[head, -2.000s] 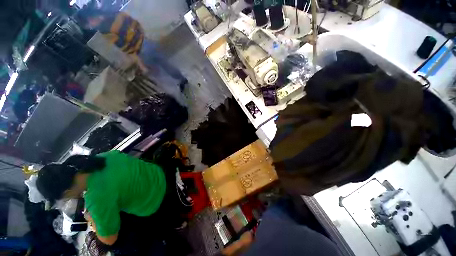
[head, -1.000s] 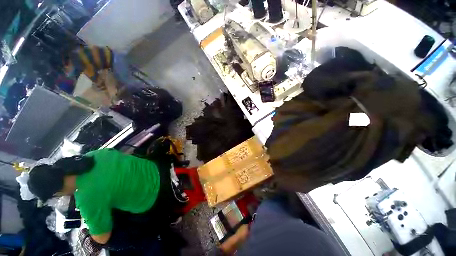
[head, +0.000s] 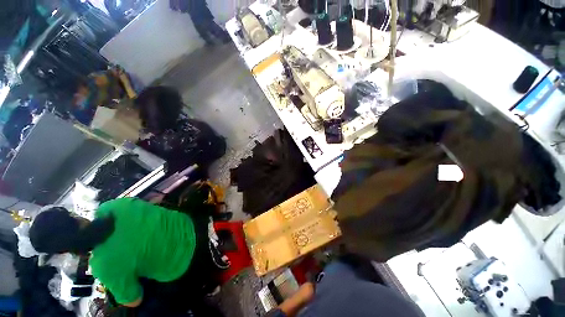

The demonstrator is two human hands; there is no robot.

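Observation:
A large brown-black bundle of cut pieces (head: 427, 186), gathered and tied near its middle, lies across the white table, with a small white tag on it. A grey-blue sleeve (head: 362, 294) shows at the bottom centre. My left hand (head: 296, 300) appears as a small blurred patch of skin beside it, cut off near the bottom edge; whether it holds anything cannot be told. A pale flat object (head: 279, 288) lies just beyond it. My right hand is not in view.
A carton (head: 292, 232) stands beside the table. An overlock machine (head: 495, 288) is at lower right, a cream sewing machine (head: 319, 90) beyond the bundle. A person in green (head: 145, 247) bends at left. Dark cloth (head: 272, 173) lies on the floor.
The view has shifted slightly. The person in the striped top at upper left has bent lower, and a dark-haired head now shows beside the black bag. The bundle stays on the table.

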